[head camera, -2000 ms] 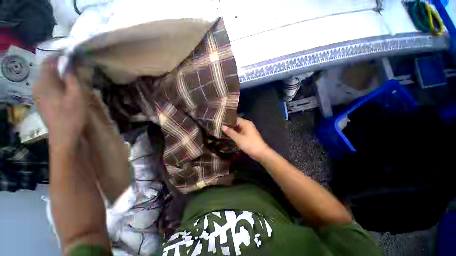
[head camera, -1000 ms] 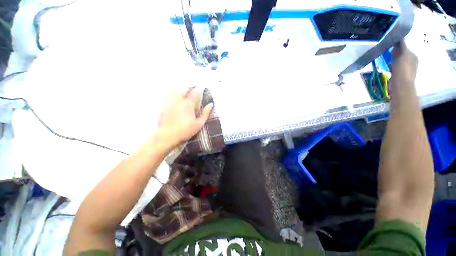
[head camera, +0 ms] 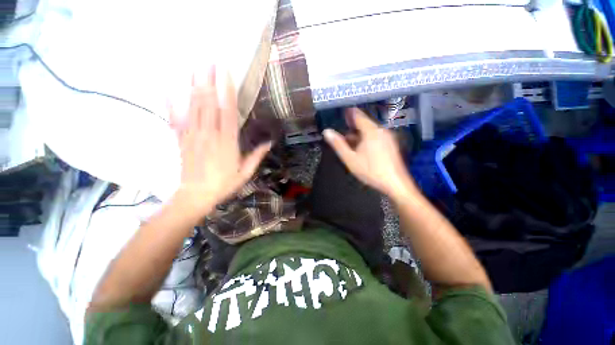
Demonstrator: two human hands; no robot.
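Note:
The white padded lining (head camera: 101, 81) lies puffed over the table at the left and hangs down beside the lap. The plaid shell fabric (head camera: 288, 81) shows as a brown checked strip right of it and falls over the table edge onto the lap. A khaki strip (head camera: 255, 79) shows between the two. My left hand (head camera: 214, 141) is spread flat over the white lining, fingers apart, slightly blurred. My right hand (head camera: 367, 151) is just below the table's front edge, right of the plaid, fingers apart and empty.
A measuring tape (head camera: 438, 77) runs along the table's front edge. Scissors with green and yellow handles (head camera: 593, 34) lie at the table's right end. A blue crate (head camera: 448, 162) with black cloth (head camera: 526, 182) stands at the right, below the table. A second blue object (head camera: 583, 303) is at lower right.
My right hand has come back from the table's right end to near the plaid. My left hand has moved left and lower onto the lining. The view has tilted down, and the machine head is out of view.

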